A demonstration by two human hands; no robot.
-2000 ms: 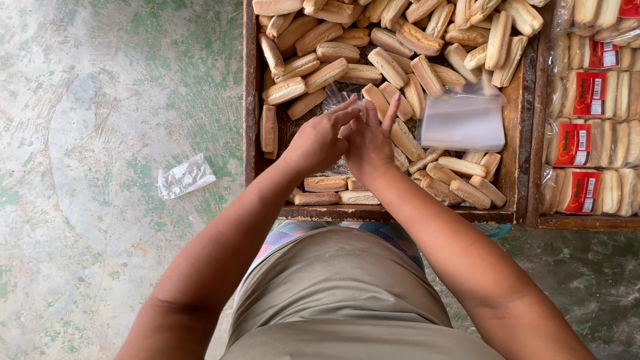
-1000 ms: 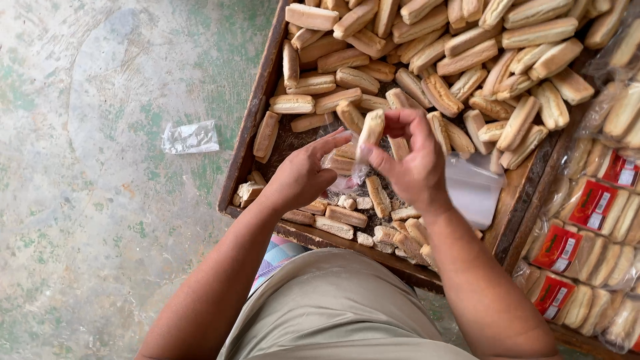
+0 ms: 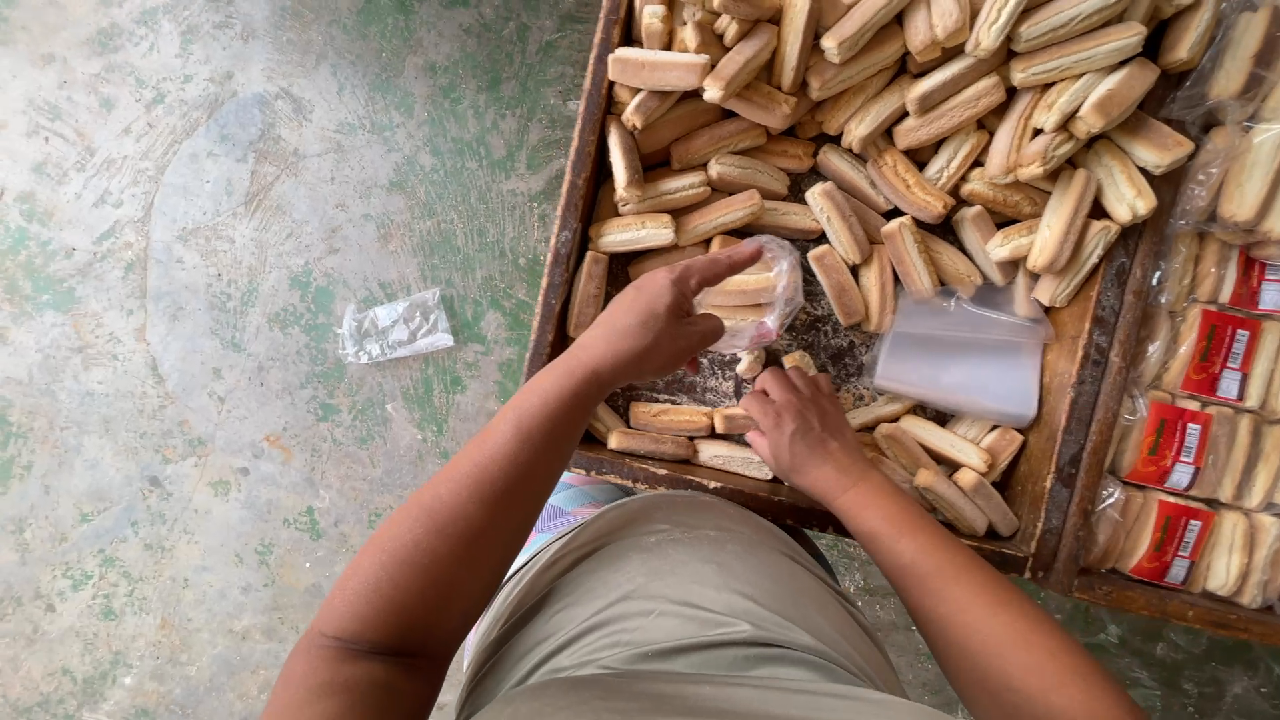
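Note:
My left hand holds a clear plastic bag with several bread sticks in it, its index finger stretched over the bag. The bag is above the tray's dark, crumb-strewn bottom. Just to the right and nearer me, my right hand reaches down with curled fingers among bread pieces by the near edge; its fingertips are partly hidden, so what it grips cannot be told. A small piece of bread lies at its fingertips. A stack of clear plastic bags lies to its right.
A wooden tray holds a large heap of bread sticks. Beside it on the right, a second wooden tray holds filled bags with red labels. A crumpled clear wrapper lies on the worn floor at the left.
My right hand, which held a bread stick upright by the bag a second ago, is now lower, near the tray's near edge. Two seconds ago both hands were close together. The view has shifted.

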